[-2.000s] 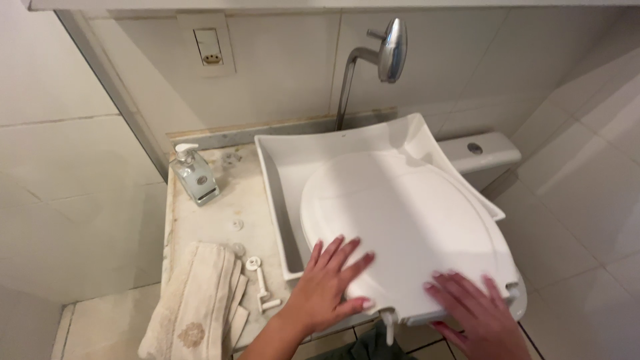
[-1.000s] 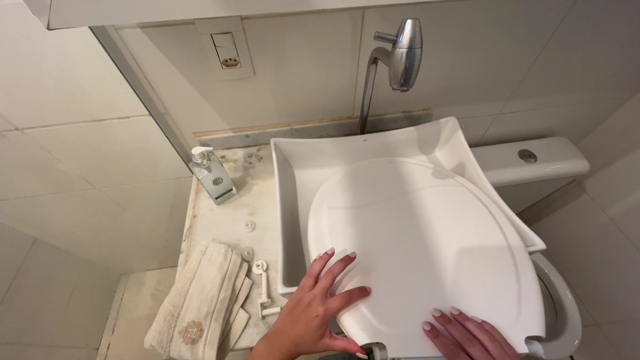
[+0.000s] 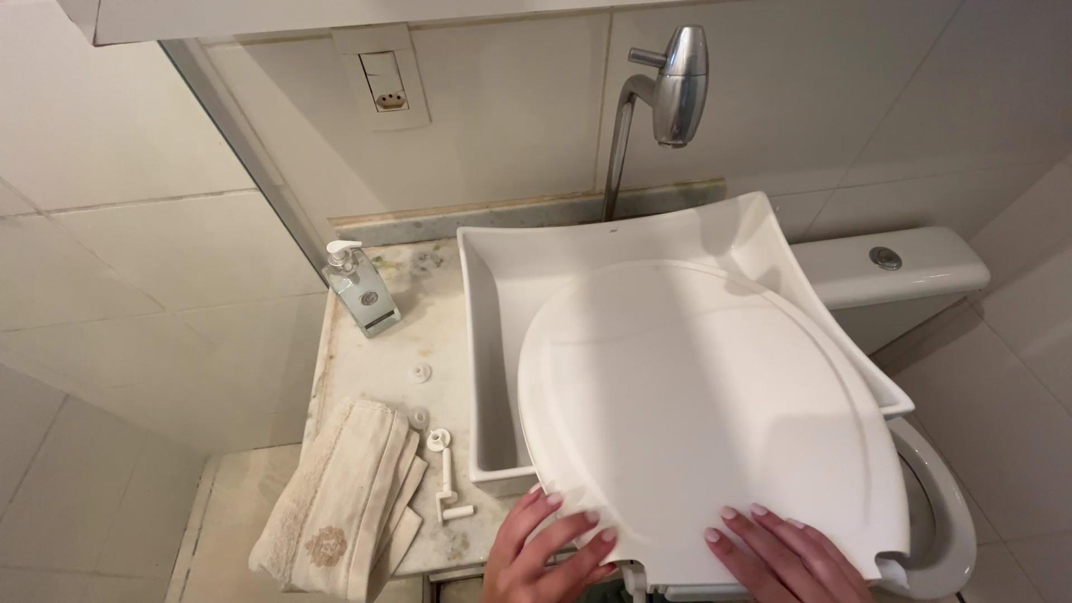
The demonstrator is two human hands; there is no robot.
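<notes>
A white toilet seat with its lid (image 3: 703, 402) lies across the white square vessel sink (image 3: 494, 335), its hinge end toward me. My left hand (image 3: 548, 548) grips the lower left edge, fingertips on the rim and thumb out of sight. Flat on the lid near the hinge edge rest the fingers of my right hand (image 3: 783, 553); its thumb is hidden. A white plastic hinge piece shows under the edge between the hands. On the marble counter left of the sink lie a white plastic hinge bolt (image 3: 446, 477) and a small white plastic washer (image 3: 421, 373).
A soap dispenser (image 3: 366, 293) stands at the counter's back left, and a folded beige towel (image 3: 335, 502) hangs over the front left. Behind the sink rises a chrome faucet (image 3: 680, 88). To the right are the toilet tank (image 3: 896, 268) and toilet bowl (image 3: 946, 511). A wall outlet (image 3: 385, 79) is above.
The seat and lid have shifted a little over the sink. My left hand has come to the lower left edge, and my right hand remains on the lid. The view has shifted.
</notes>
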